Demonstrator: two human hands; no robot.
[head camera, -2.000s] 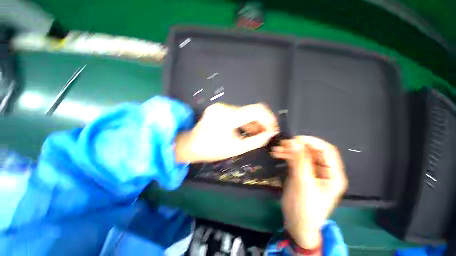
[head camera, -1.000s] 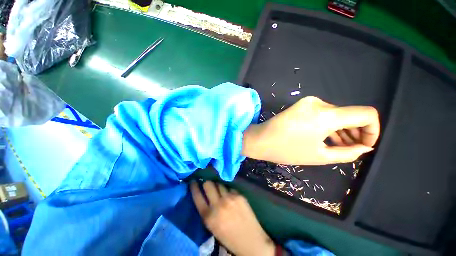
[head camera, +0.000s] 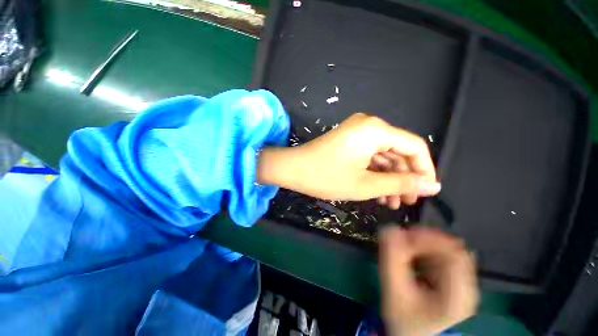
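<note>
My left hand (head camera: 357, 161), in a blue sleeve, is over the left compartment of the black tray (head camera: 471, 72). Its thumb and finger are pinched together at the divider, and a small black part (head camera: 442, 210) shows dark at their tips. My right hand (head camera: 433, 282) is just below it, over the tray's near edge, blurred with curled fingers. I cannot tell whether it holds anything. Tiny silver and gold slivers (head camera: 331, 226) lie scattered and piled in the left compartment, partly hidden under my left hand.
Thin silver-grey tweezers or a pen (head camera: 109, 62) lie on the green bench (head camera: 170, 49) at left. A crumpled grey plastic bag (head camera: 16, 46) is at the far left. Another black tray (head camera: 583, 289) is cut off at the right edge. One sliver lies in the right compartment.
My right hand has risen from my lap area to the tray's near edge, close to my left fingertips. The view has shifted, so the tray and my left hand appear farther left.
</note>
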